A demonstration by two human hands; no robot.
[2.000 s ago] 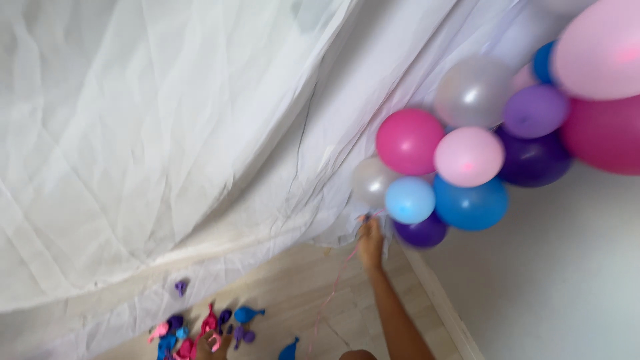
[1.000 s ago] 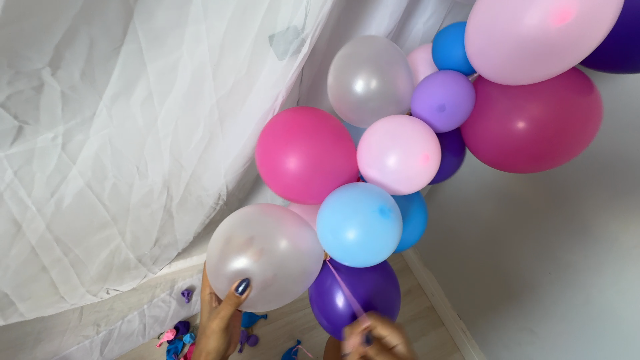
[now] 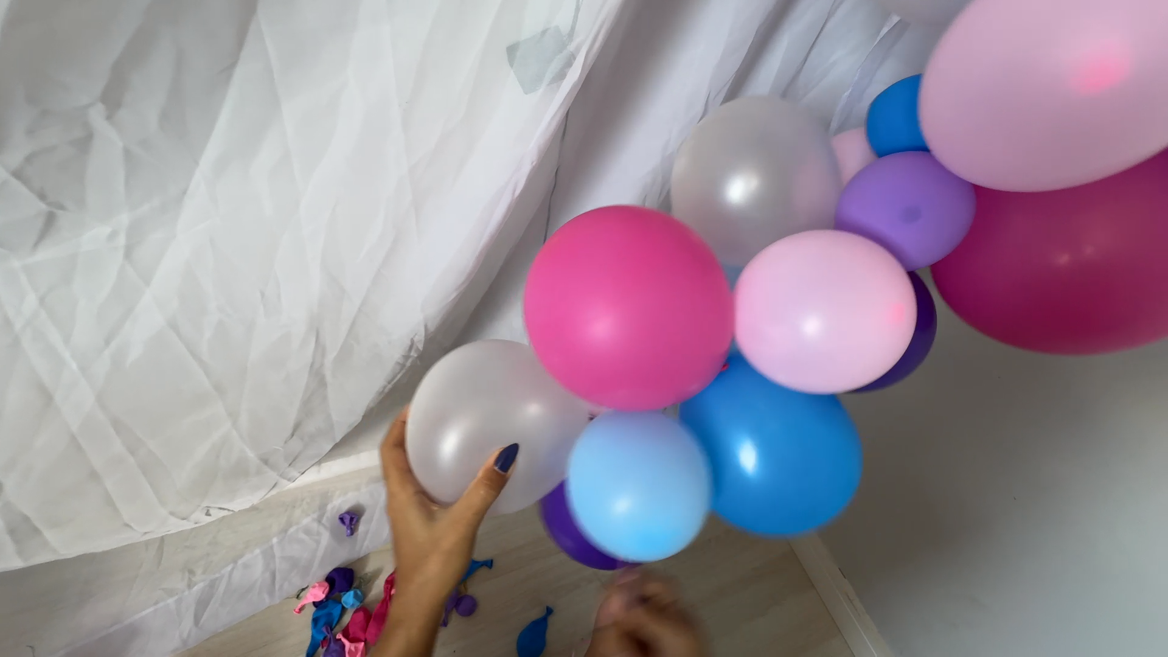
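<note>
A garland of inflated balloons hangs from the upper right to the centre. My left hand (image 3: pixel 443 520) holds the pearly white balloon (image 3: pixel 493 424) at its lower end, thumb on the front and fingers round the left side. My right hand (image 3: pixel 643 616), blurred, is just below the dark purple balloon (image 3: pixel 579 534) and the light blue balloon (image 3: pixel 639 485); whether it holds anything is unclear. Above them are a hot pink balloon (image 3: pixel 630 306), a pale pink balloon (image 3: pixel 826 310) and a blue balloon (image 3: pixel 771 443).
White sheer fabric (image 3: pixel 182 228) drapes over the left and behind the garland. Small deflated balloons (image 3: pixel 356 620) lie heaped on the wood floor, with a single blue one (image 3: pixel 534 634) apart from them. A plain wall (image 3: pixel 1022 493) with a baseboard (image 3: pixel 839 593) stands at the right.
My left hand, at the floor pile two seconds ago, now grips the white balloon. A pink strand seen at my right hand one second ago no longer shows. The lower balloons have shifted about, uncovering more of the blue one.
</note>
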